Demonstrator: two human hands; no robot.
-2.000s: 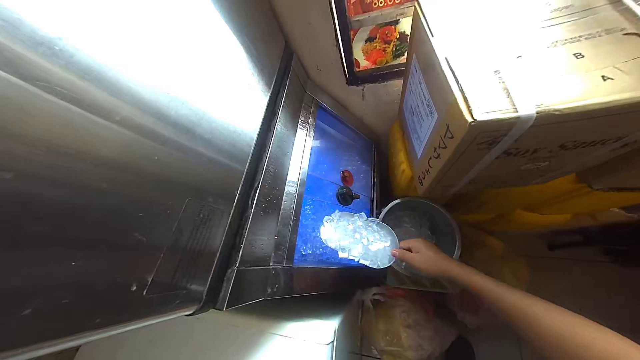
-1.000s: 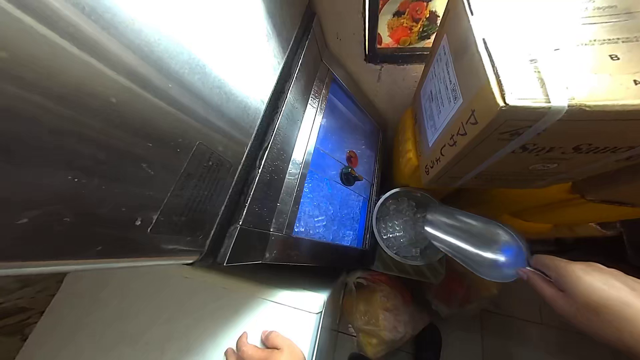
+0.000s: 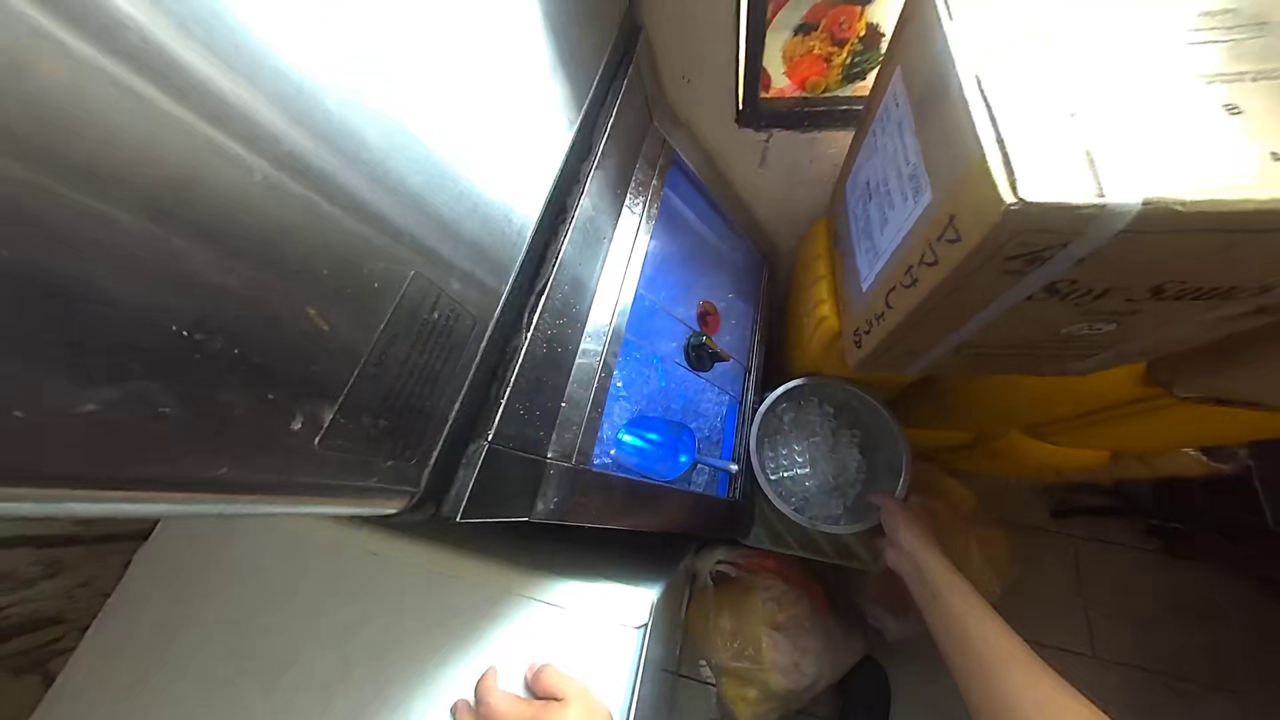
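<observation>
A metal bowl (image 3: 890, 440) with ice cubes (image 3: 812, 455) inside stands just right of the ice machine's bin. My right hand (image 3: 905, 530) grips its lower right rim, the thumb at the edge. In the blue-lit bin (image 3: 690, 240) an ice scoop (image 3: 658, 448) lies on the loose ice, its handle pointing right toward the bowl. My left hand (image 3: 535, 697) rests at the bottom edge of the view by a pale, brightly lit surface; its fingers are slightly curled and hold nothing visible. A red piece (image 3: 708, 317) and a black knob (image 3: 705, 352) sit on the bin's inner wall.
The machine's stainless steel panel (image 3: 250, 250) fills the left. A large cardboard soy sauce box (image 3: 1080, 270) stands at the right above yellow material (image 3: 1040, 415). Below the bowl lies a filled plastic bag (image 3: 760, 625) near the tiled floor. A framed food picture (image 3: 825, 50) hangs on the wall.
The scoop, in my right hand over the bowl one second ago, now lies in the bin. My right hand has moved onto the bowl's rim. My left hand stays near the bottom edge.
</observation>
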